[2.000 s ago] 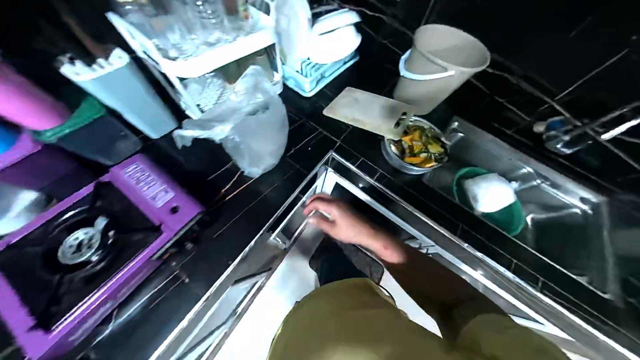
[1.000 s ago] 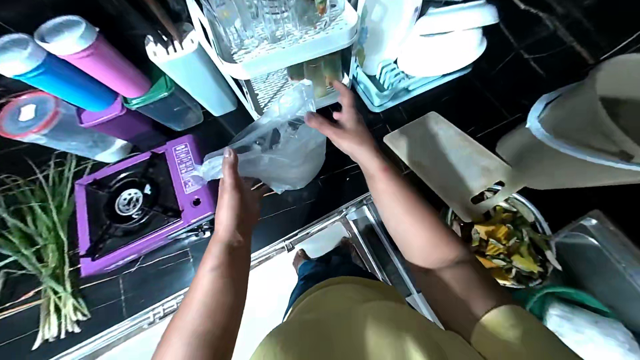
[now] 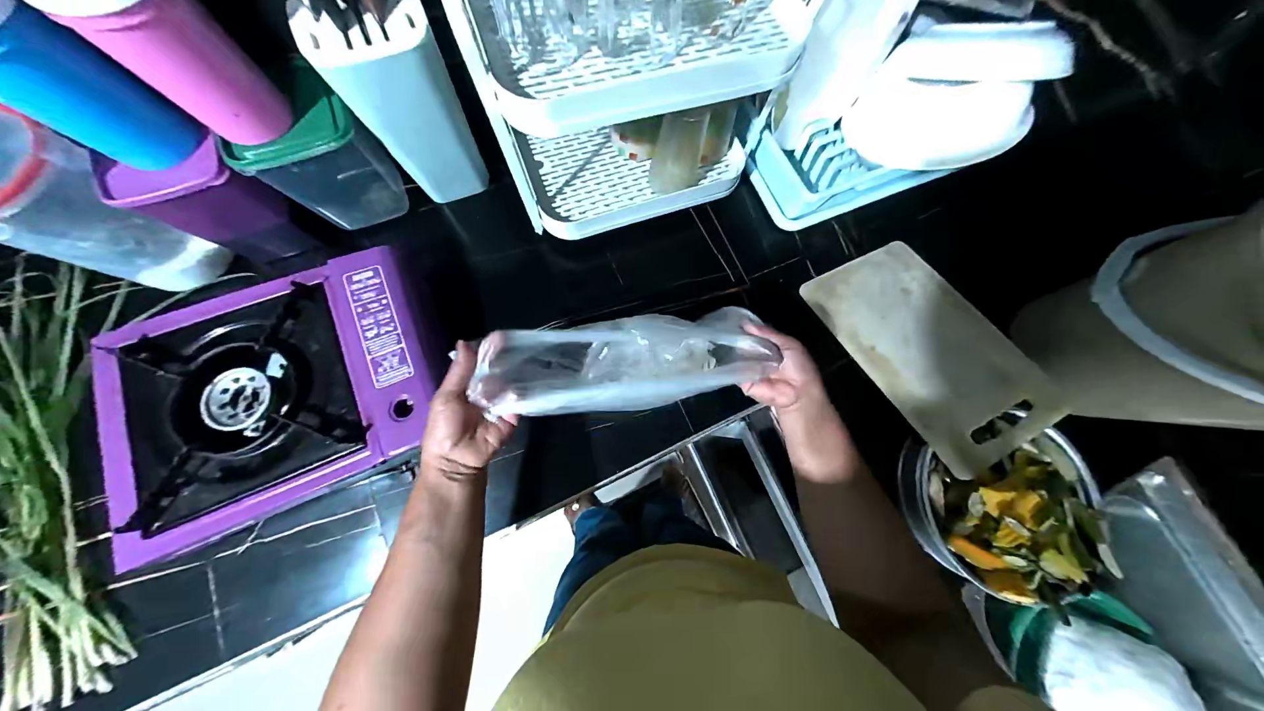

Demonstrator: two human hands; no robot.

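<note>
A clear plastic bag [image 3: 622, 365] is stretched sideways between my hands above the black tiled counter. My left hand [image 3: 464, 415] grips its left end, beside the purple portable gas stove [image 3: 400, 341]. At the other end my right hand [image 3: 785, 370] pinches the bag's edge, thumb uppermost, near the cutting board [image 3: 918, 346]. The bag's mouth looks spread between both hands. What lies inside it, if anything, cannot be told through the crumpled plastic.
Behind stand a white two-tier rack [image 3: 632, 202] with glasses and a light blue dish rack [image 3: 839, 193]. A metal bowl of cut orange and green vegetables [image 3: 1017, 523] is at right, by a beige bucket [image 3: 1165, 326]. Long green stalks [image 3: 44, 474] lie left of the stove.
The bag stood crumpled by the rack two seconds ago; one second ago both hands were at it there. Now it is held stretched, nearer my body. The open drawer has less of itself in view.
</note>
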